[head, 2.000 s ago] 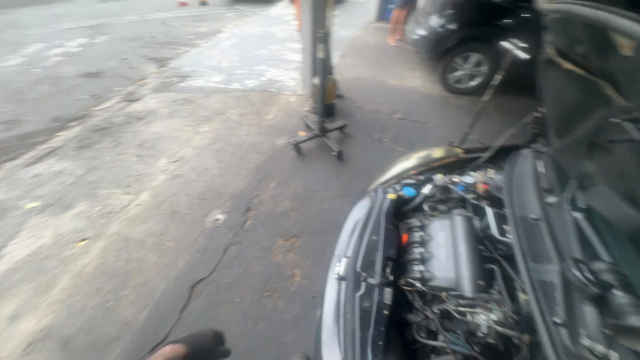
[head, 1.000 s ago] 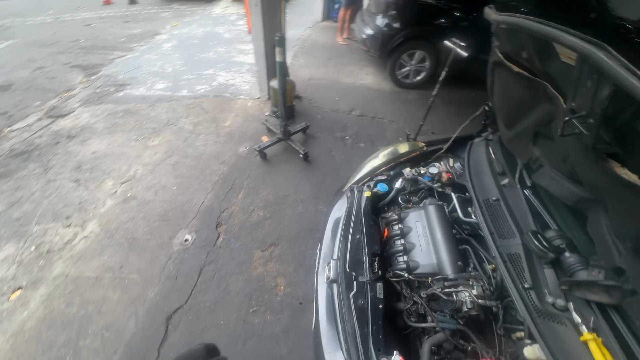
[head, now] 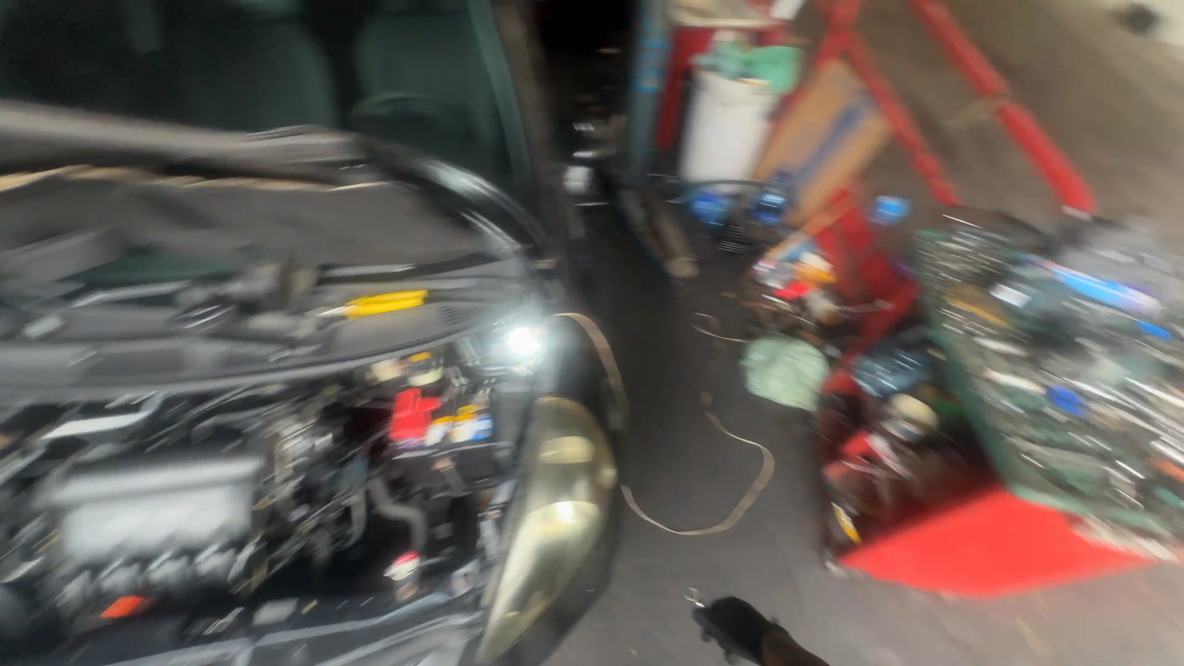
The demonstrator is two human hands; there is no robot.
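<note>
My right hand [head: 735, 629], in a black glove, is low in the view beside the car's front corner, over the dark floor. Its fingers are closed on a small metal tool [head: 694, 598], whose bright tip sticks out at the left; blur hides its exact kind. My left hand is out of view. To the left, the car's engine bay shows a grey engine cover [head: 153, 509], a red battery terminal cover [head: 413, 415] and a yellowed headlight [head: 555, 523]. Yellow-handled pliers or a similar tool [head: 384, 303] lie near the windshield base. A bright lamp [head: 524, 340] shines at the fender.
At the right stands a red workshop cart [head: 990, 546] with a cluttered tray [head: 1064, 398] of tools and parts. A pale cable or hose [head: 740, 518] curls across the floor. Behind are a white bin [head: 726, 125], cardboard [head: 823, 139] and red metal bars [head: 1008, 111].
The view has swung far to the right, from the open floor and wheeled stand to the headlight side and the red cart. The gloved hand with the metal tool now shows more fully.
</note>
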